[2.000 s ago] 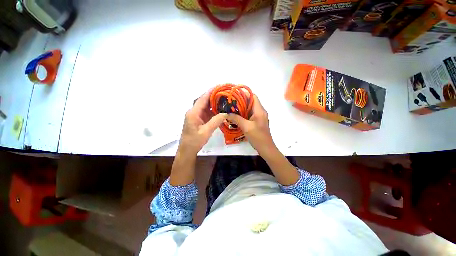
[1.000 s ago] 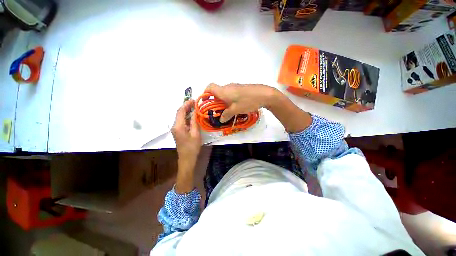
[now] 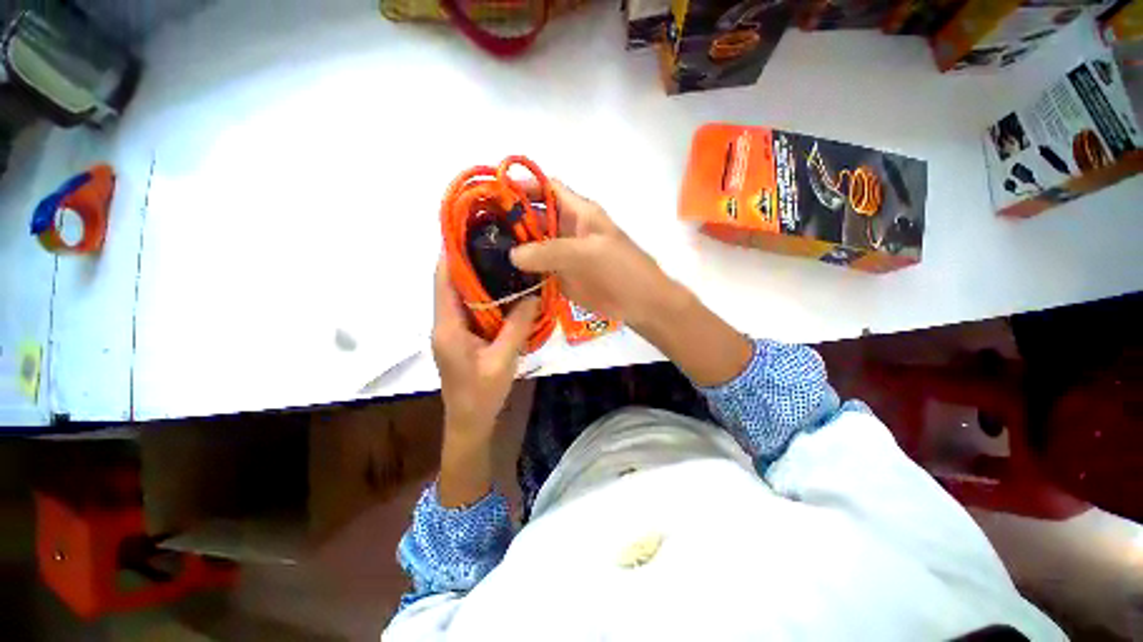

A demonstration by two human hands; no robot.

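A bundle of coiled orange cord (image 3: 456, 232) stands lengthwise between my hands above the near part of the table. A black fitting (image 3: 495, 257) sits in the middle of the loops, and a thin pale band (image 3: 504, 301) crosses the lower part. My left hand (image 3: 474, 357) grips the coil from below and the left side. My right hand (image 3: 589, 257) holds its right side, with the thumb on the black fitting. A small orange and white card (image 3: 589, 326) lies on the table, partly hidden behind the coil.
A printed carton (image 3: 808, 198) lies on the white table (image 3: 276, 163) at right. More cartons (image 3: 727, 44) stand at the back, and an open carton (image 3: 1063, 126) at far right. A tape dispenser (image 3: 78, 207) is at far left. A red-handled bag (image 3: 501, 31) shows at the top edge.
The coil has turned from lying sideways to lengthwise and spread larger between my hands. My right hand has moved from across its top to its right side. The view has shifted slightly.
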